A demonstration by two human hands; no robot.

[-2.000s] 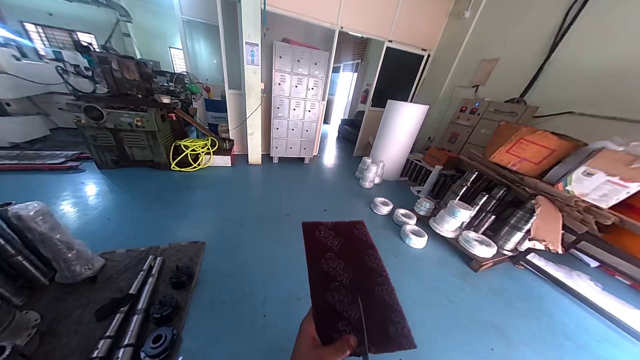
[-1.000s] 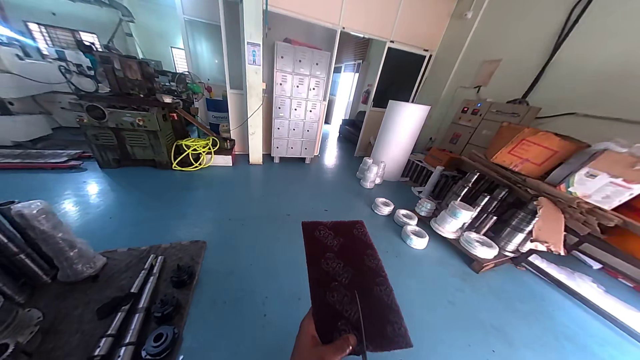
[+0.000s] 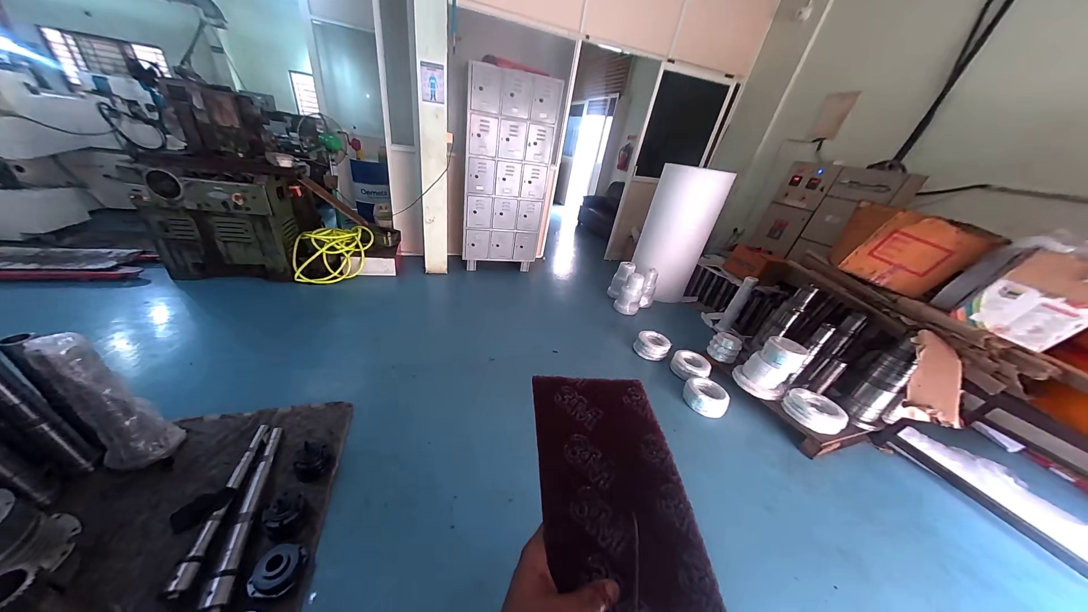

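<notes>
My left hand (image 3: 552,578) is at the bottom centre, holding a dark maroon abrasive pad (image 3: 608,476) printed with 3M logos. The thumb lies across the pad's near face at its lower end, while the other fingers are hidden behind it. The flat, rectangular pad stands up tilted over the blue floor, and a thin slit or line runs down its lower part. My right hand is out of view.
At lower left, a dark mat (image 3: 331,450) bears metal shafts (image 3: 242,518) and black flanged parts (image 3: 280,569). Wrapped rings (image 3: 705,397) sit on the floor, right of centre, near a loaded pallet (image 3: 820,444). Farther back are lockers (image 3: 507,161), a green machine (image 3: 225,212) and a coiled yellow hose (image 3: 331,255).
</notes>
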